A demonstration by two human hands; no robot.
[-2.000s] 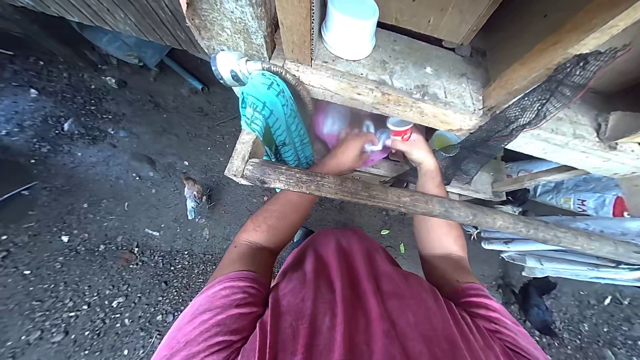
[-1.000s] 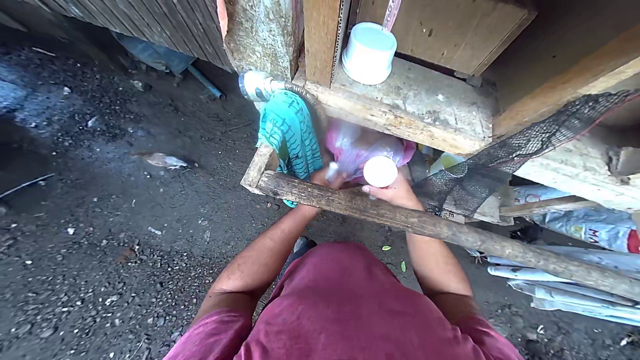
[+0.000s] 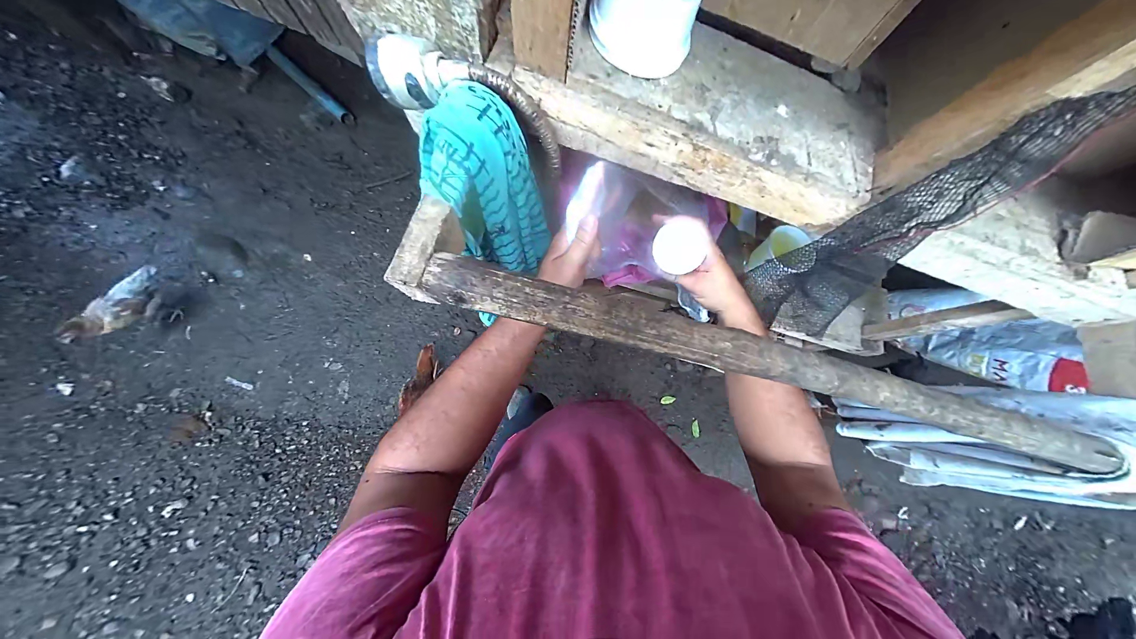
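Observation:
My right hand is closed around a small round container with a white top, beyond the wooden rail. To its left, my left hand grips the edge of a clear plastic bag. Pink plastic shows in and behind the bag, between both hands. What the bag holds cannot be told through the glare. A teal patterned cloth hangs beside my left hand, over the corner of the wooden frame.
A white tub stands on the wooden ledge. Black netting hangs at the right, near a yellowish cup. Folded sheets and printed sacks lie farther right. A chicken is on the dirt ground at left.
The small container, upright with its red side showing two seconds ago, now shows its white round face. My left hand has shifted left, away from the container, with the clear bag spread between the hands.

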